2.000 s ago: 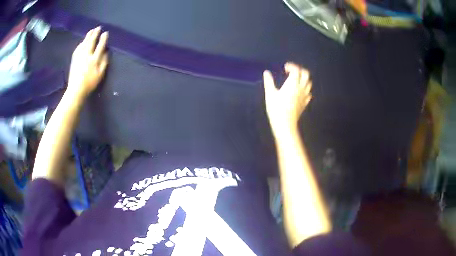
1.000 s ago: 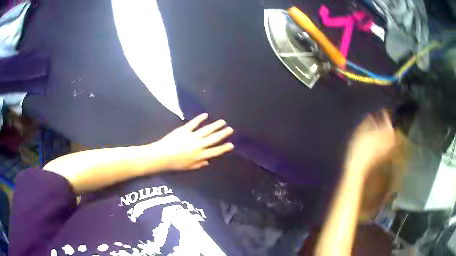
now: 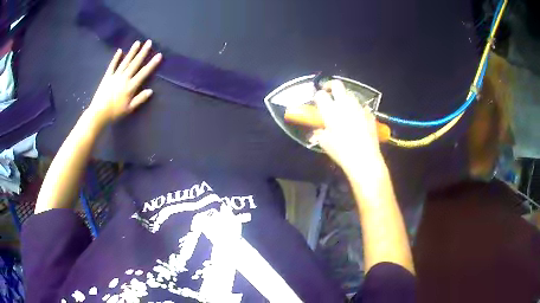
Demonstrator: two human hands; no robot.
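Note:
A long dark purple fabric strip (image 3: 207,81) lies curved across the dark pressing table, from the upper left to the iron. My left hand (image 3: 127,86) lies flat with fingers spread at the strip's lower edge, fingertips on it. My right hand (image 3: 343,121) is closed around the orange handle of the steam iron (image 3: 361,94). The iron's pointed tip faces left and meets the strip's right part. The strip's right end is hidden by the iron.
A blue and yellow hose and cable (image 3: 435,123) run from the iron to the upper right. Dark cut pieces (image 3: 26,116) and light pieces (image 3: 23,155) lie at the left edge. A dark red-brown shape (image 3: 473,242) is at lower right.
My right hand has taken hold of the iron, which now sits over the strip's right part with its tip leftward. My left hand has moved left along the strip. The view has shifted.

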